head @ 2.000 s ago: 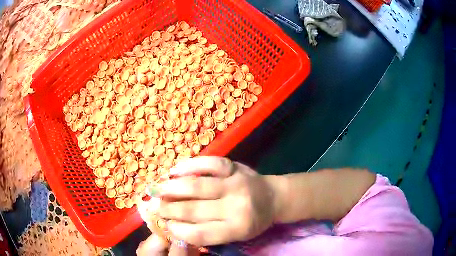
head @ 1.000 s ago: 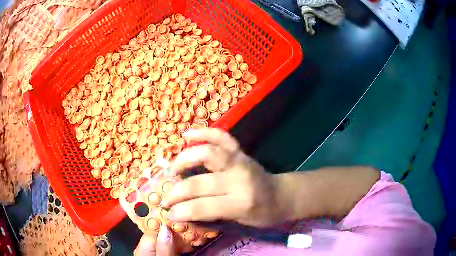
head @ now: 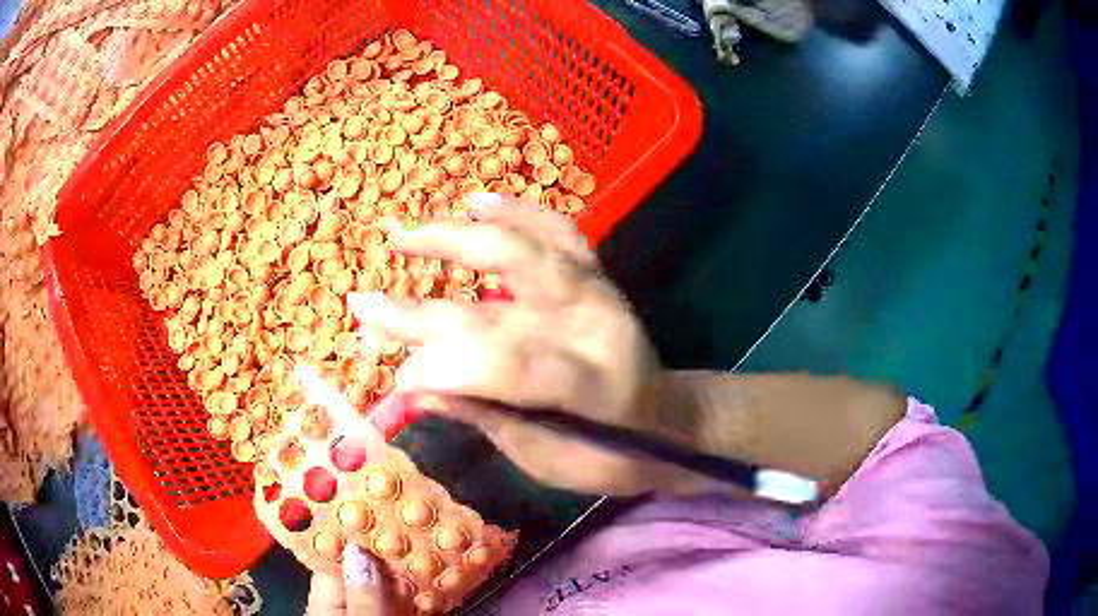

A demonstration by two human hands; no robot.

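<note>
An orange moulded sheet (head: 415,529) with raised round cups and several empty holes lies over the near corner of the red plastic basket (head: 223,542). My left hand (head: 349,584), cut off by the bottom edge, pinches the sheet with the thumb on top. My right hand (head: 518,325) is blurred above the basket, its fingers spread. A dark pen (head: 626,443) with a white end sticks out from my right hand towards the lower right. Many small orange round parts (head: 313,229) lie loose in the basket.
A pile of orange sheets (head: 48,241) lies left of the basket. Waste web (head: 145,572) is at the lower left. A beige cloth (head: 759,18), a thin metallic tool (head: 666,15) and a white sheet (head: 951,36) with dark specks lie at the far side of the dark table.
My right hand has moved off the sheet, up over the basket, and its fingers have spread. The sheet and the pen show more fully. More empty holes show in the sheet. The view has shifted slightly.
</note>
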